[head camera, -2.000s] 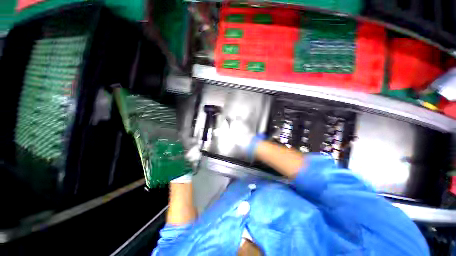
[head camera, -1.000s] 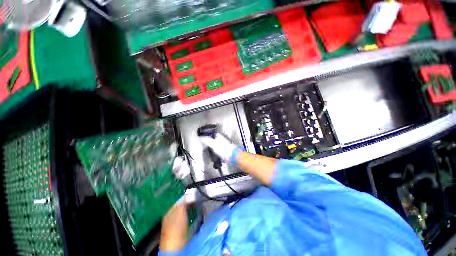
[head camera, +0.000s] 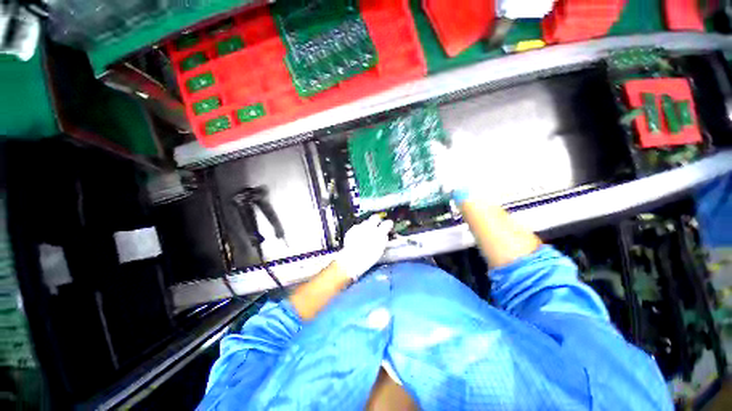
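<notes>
The green main PCB panel (head camera: 397, 156) lies over the black solder pallet (head camera: 331, 172) on the conveyor, leaving the pallet's left side showing. My left hand (head camera: 367, 243), white-gloved, is at the near edge of the board and pallet, beside a small yellow piece; its grip is unclear. My right hand (head camera: 456, 172) is at the board's right edge. Its white glove is washed out against the bright metal, so its fingers and grip cannot be made out. The black barcode scanner (head camera: 255, 215) lies on the metal surface left of the pallet.
The red compartment tray (head camera: 277, 80) holding small green boards and a larger one is on the shelf behind the metal rail (head camera: 265, 144). Another pallet with a red cover plate (head camera: 640, 100) is at the right. A dark rack stands at left. A blue sleeve (head camera: 717, 201) shows at the right edge.
The green board has moved from the left side onto the pallet. My right hand has left the scanner, now lying down, and moved right to the board. The view has shifted right.
</notes>
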